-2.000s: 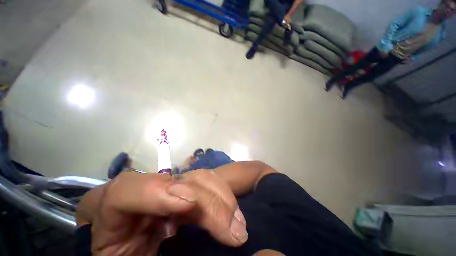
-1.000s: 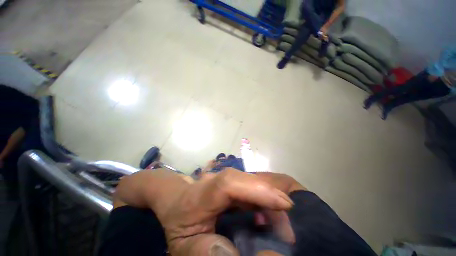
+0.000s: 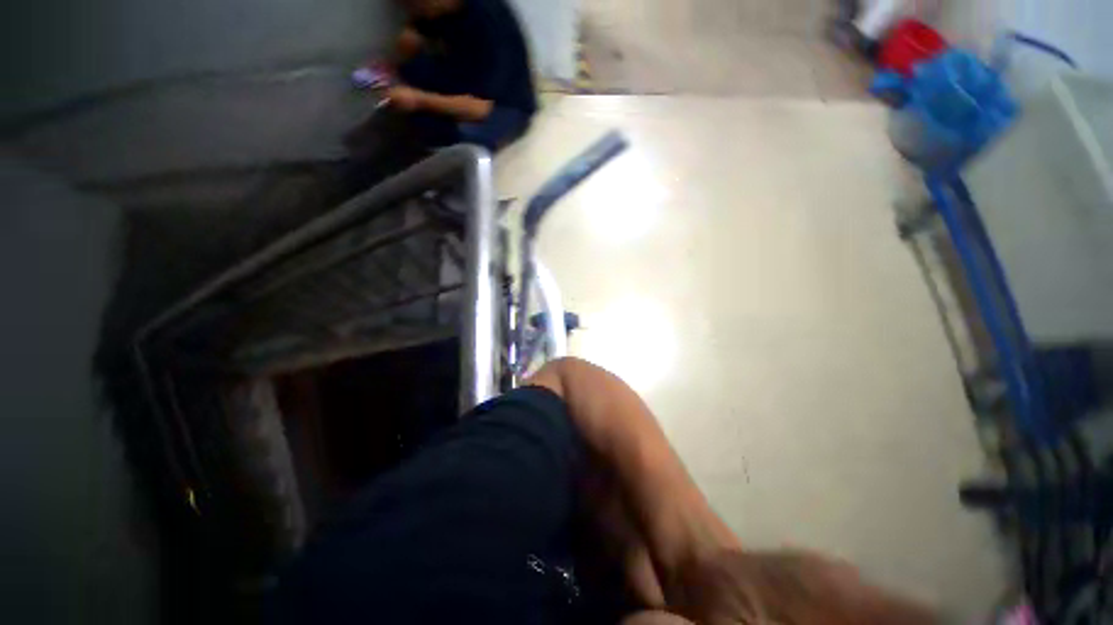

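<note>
My left hand (image 3: pixel 799 588) is blurred and cut off by the bottom edge, at the end of a bare forearm that comes out of a dark sleeve. Its fingers and anything in them cannot be made out. A small pinkish spot shows at the bottom edge to its right; I cannot tell what it is. A patch of skin beneath the forearm is too cut off to name, and my right hand is not clearly seen. A silver bent-tube metal frame (image 3: pixel 480 281) with bars stands beside my forearm. No cigarette can be made out.
A person in dark clothes (image 3: pixel 482 61) sits beyond the frame, holding a small lit thing. At the right are a blue trolley frame (image 3: pixel 983 281), a blue plastic bag (image 3: pixel 964 110), a red bucket (image 3: pixel 913 49) and a pale tub (image 3: pixel 1074 147). Light glares on the tiled floor.
The view has swung left: the sacks and people at the right are gone, the metal frame and seated person show more. My left hand has dropped to the bottom edge; the cigarette no longer shows.
</note>
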